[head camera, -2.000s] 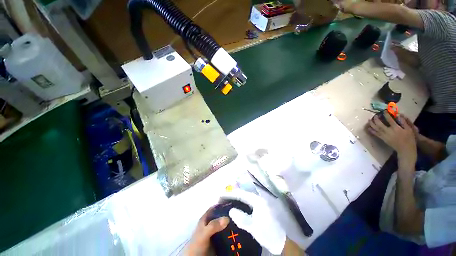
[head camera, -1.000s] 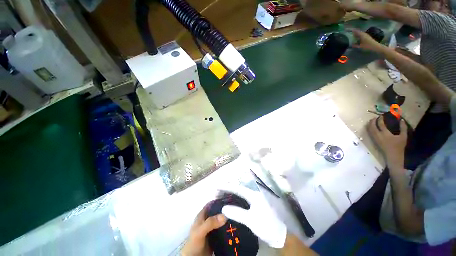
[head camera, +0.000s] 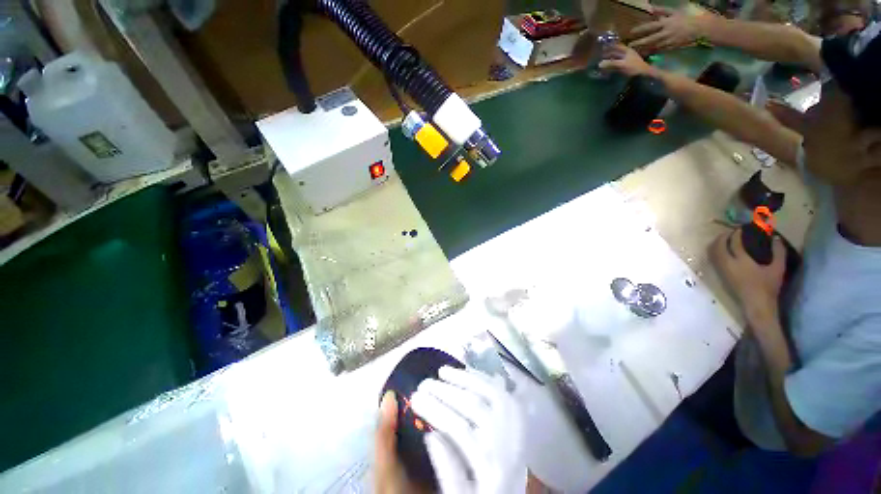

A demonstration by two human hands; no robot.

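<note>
A black fabric-covered speaker (head camera: 417,371) with orange marks is held over the white sheeting at the bottom of the view. My left hand (head camera: 388,453), bare and partly hidden behind the speaker, grips its left side. My right hand (head camera: 473,425), in a white glove and slightly blurred, lies over the speaker's front and right side and covers part of the orange marks. The speaker's lower end is hidden by the glove.
Dark tweezers (head camera: 515,357) and a black-handled tool (head camera: 582,417) lie right of my hands. Two shiny round metal pieces (head camera: 645,299) lie beyond. A white blower box (head camera: 328,154) stands ahead, its nozzle (head camera: 483,150) over the green belt (head camera: 541,154). A neighbour (head camera: 831,318) sits at right.
The speaker has been raised and turned, and my gloved hand has moved down across its marked face. The neighbour's far hand has reached farther left over the belt, and their head has come into view.
</note>
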